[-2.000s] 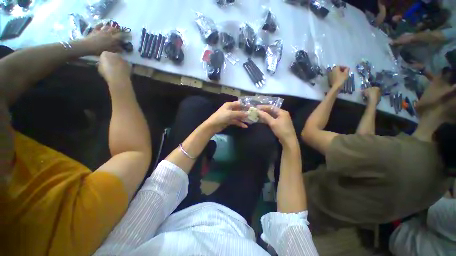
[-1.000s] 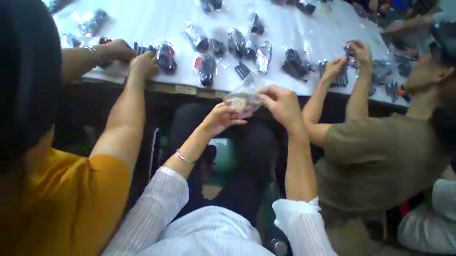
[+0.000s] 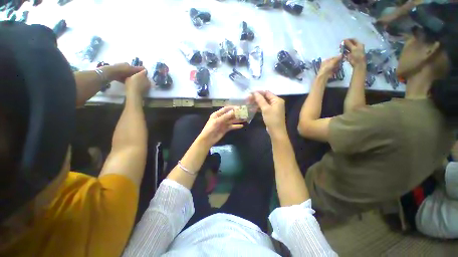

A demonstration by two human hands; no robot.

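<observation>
A small clear packet (image 3: 241,112) with pale yellowish content is between my hands, over my lap near the table edge. My left hand (image 3: 221,123) grips it at its left side, palm turned up. My right hand (image 3: 270,108) pinches the upper right part of clear film beside the packet. Whether that film is the same bag or another one, I cannot tell. Slim dark rods (image 3: 239,78) lie on the white table just beyond my hands.
Bagged black parts (image 3: 202,81) lie along the white table (image 3: 165,31), one with a red patch. A neighbour in yellow (image 3: 95,211) works at my left. A neighbour in olive (image 3: 381,155) works at my right. The rough wooden table edge (image 3: 203,103) runs beyond my lap.
My right hand has moved slightly left and down. The clear film, spread upward a second ago, now sits narrower between my hands. The left neighbour's head has come further into view.
</observation>
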